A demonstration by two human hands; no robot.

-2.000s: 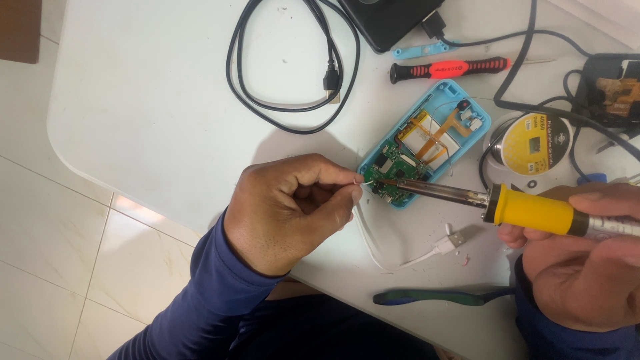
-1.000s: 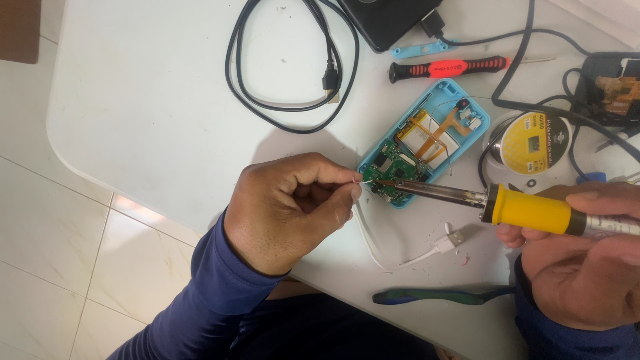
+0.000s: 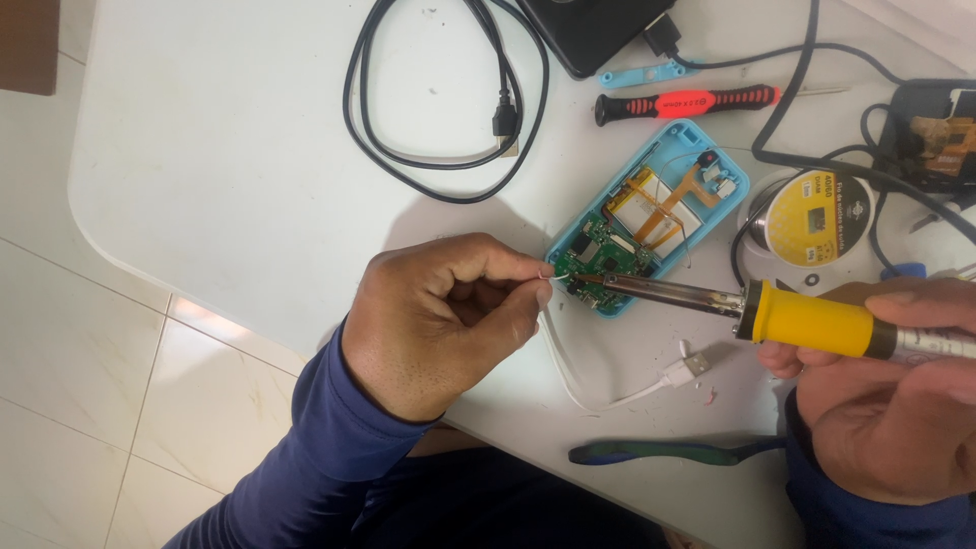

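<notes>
Between thumb and forefinger, my left hand (image 3: 457, 324) pinches the end of a thin white wire (image 3: 559, 277) at the near left corner of a green circuit board (image 3: 606, 263). The board lies in an open light-blue plastic case (image 3: 724, 156), beside a silver battery pack (image 3: 671, 221) and orange flex cables. My right hand (image 3: 892, 381) holds a soldering iron by its yellow handle (image 3: 816, 320). The iron's tip (image 3: 583, 279) is at the board's edge, close to the wire; whether they touch cannot be told. A white USB cable (image 3: 686, 369) lies below the case.
A red and black screwdriver (image 3: 686, 102), a light-blue plastic strip (image 3: 648, 74) and a black box (image 3: 587, 30) lie beyond the case. A solder spool (image 3: 816, 217) sits right, crossed by black cables. A coiled black USB cable (image 3: 366, 91) lies upper left, a dark green-blue handle (image 3: 663, 451) near the front edge.
</notes>
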